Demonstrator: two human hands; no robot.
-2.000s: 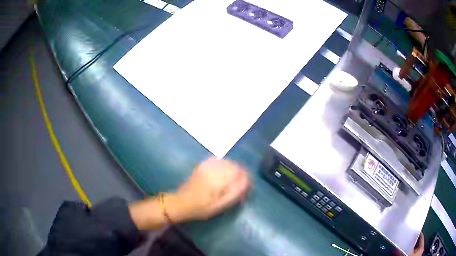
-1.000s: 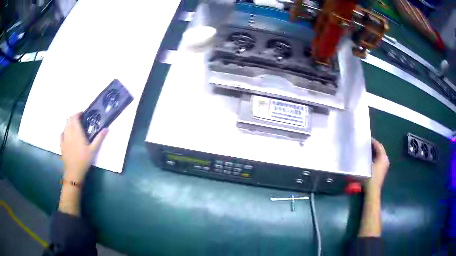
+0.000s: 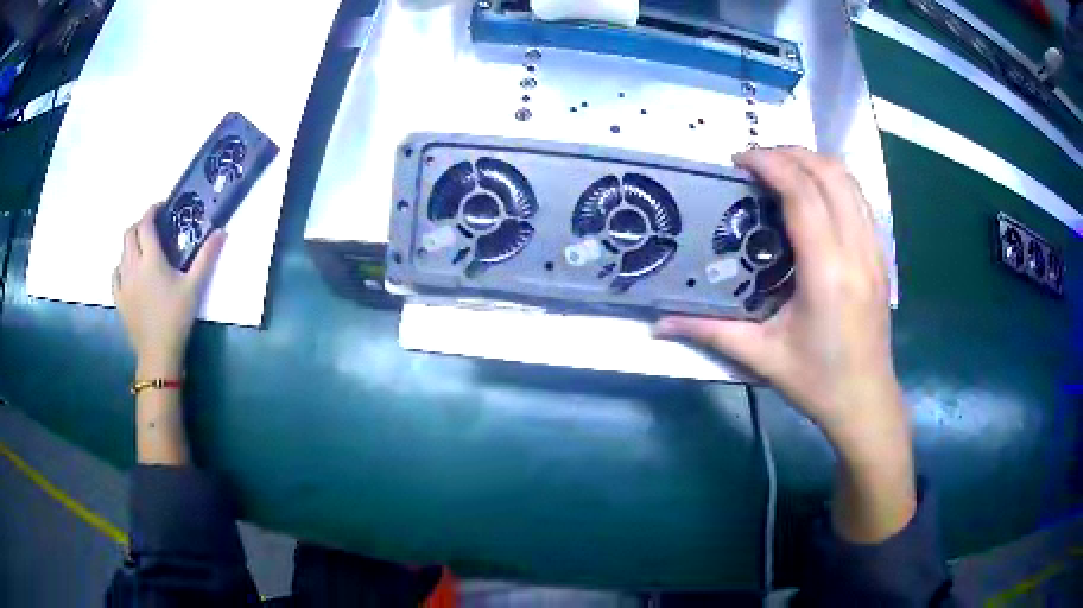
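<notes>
A large dark grey fan shroud (image 3: 556, 276) with three round fans and pale marks lies across the middle, over the front of the silver machine. My right hand (image 3: 819, 285) grips its right end, fingers on the top edge and thumb at the lower edge. My left hand (image 3: 166, 285) holds a second fan shroud (image 3: 244, 160) by its lower end over the white sheet (image 3: 83, 190); two of its fans show. Whether the large shroud touches the fixture under it cannot be told.
The blue bar (image 3: 641, 50) with a rounded white lump (image 3: 584, 10) is at the machine's back. A grey cable (image 3: 767, 499) hangs at the front. Another shroud (image 3: 1030, 254) lies on the green bench (image 3: 499, 475) at right, near white strips (image 3: 986, 145).
My right hand has moved left from the machine's right side and now grips the large shroud, nearer the camera. The plate has slid forward. My left hand still holds its shroud.
</notes>
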